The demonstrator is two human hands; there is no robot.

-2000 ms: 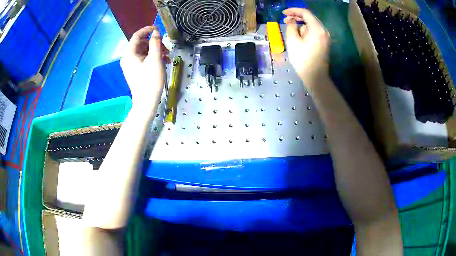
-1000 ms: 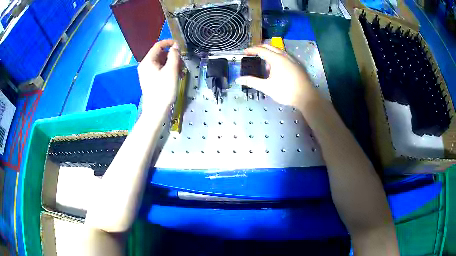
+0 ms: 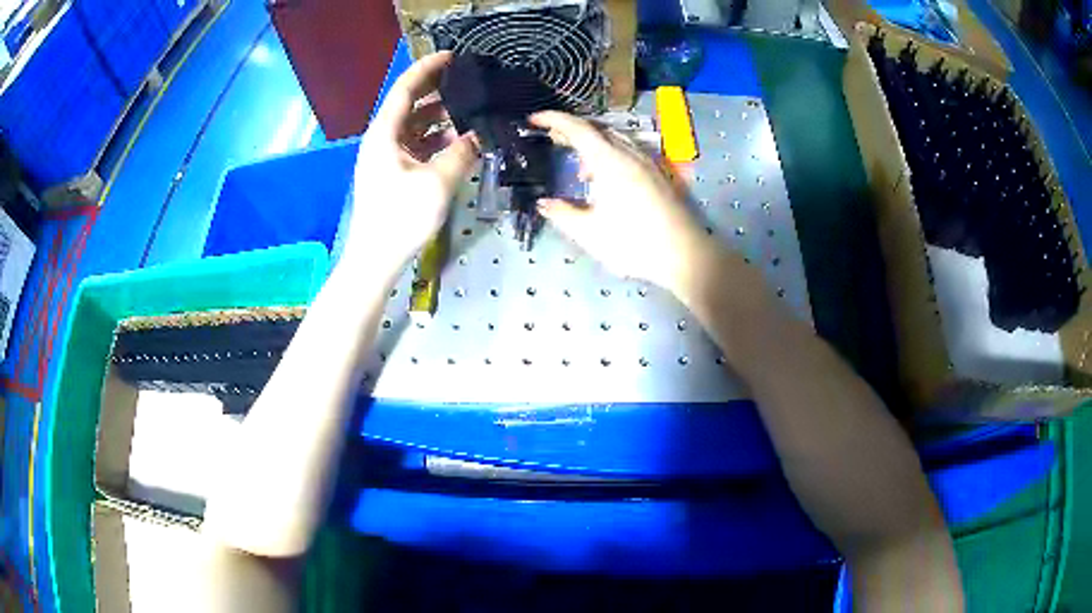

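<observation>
My left hand [image 3: 413, 174] holds a black power adapter [image 3: 485, 90] raised in front of the fan, above the fixture's left part. My right hand [image 3: 611, 198] has its thumb and fingertips at the right side of a second black adapter [image 3: 525, 168], whose metal prongs point toward me. This adapter is over the left place of the clear fixture [image 3: 490, 192]. The hand and raised adapter hide parts of it and of the fixture. The right place is largely covered by my right hand.
The perforated plate [image 3: 539, 329] holds a yellow tool [image 3: 426, 275] at left and an orange block [image 3: 675, 123] at right. The fan grille [image 3: 563, 54] stands behind. A carton of black adapters [image 3: 976, 180] is at right. A green crate [image 3: 72, 359] with cartons is at left.
My right hand has moved left from the right adapter to the left one. My left hand has moved right and up to the fixture and has taken hold of a black adapter.
</observation>
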